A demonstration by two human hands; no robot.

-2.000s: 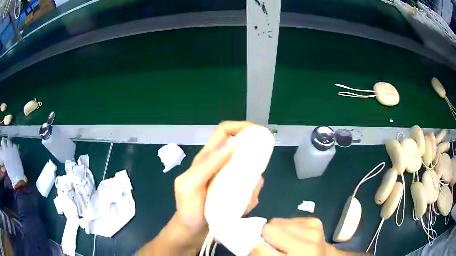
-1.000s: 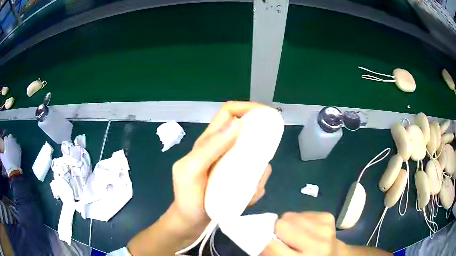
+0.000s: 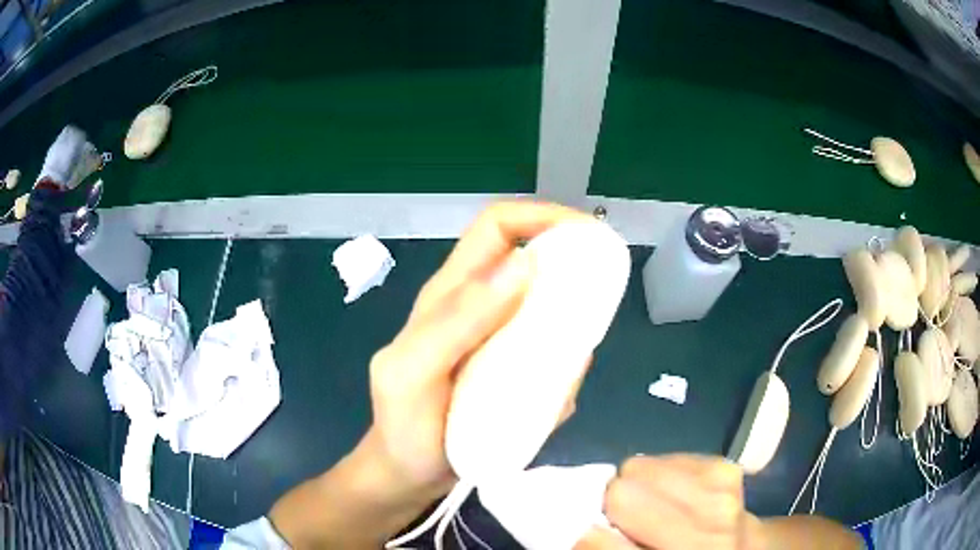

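Note:
My left hand [image 3: 457, 344] grips a cream-white corded bar [image 3: 543, 344] from its left side, held tilted and overexposed. White cords hang from its lower end. My right hand [image 3: 677, 500] is closed on a white wiping cloth [image 3: 553, 503], which touches the bar's lower end. The fingertips of my left hand behind the bar are mostly hidden.
A dispenser bottle [image 3: 693, 263] stands by the rail [image 3: 322, 217]. A single bar [image 3: 764, 424] and a bundle of bars [image 3: 913, 322] lie right. White cloths [image 3: 231, 381] and another bottle [image 3: 113, 249] are left. Another worker's gloved hand [image 3: 67, 158] reaches over the belt [image 3: 376, 118].
The held bar and both my hands have shifted slightly right in view. The other worker's gloved hand has moved up over the belt at left, and a corded bar now lies beside it.

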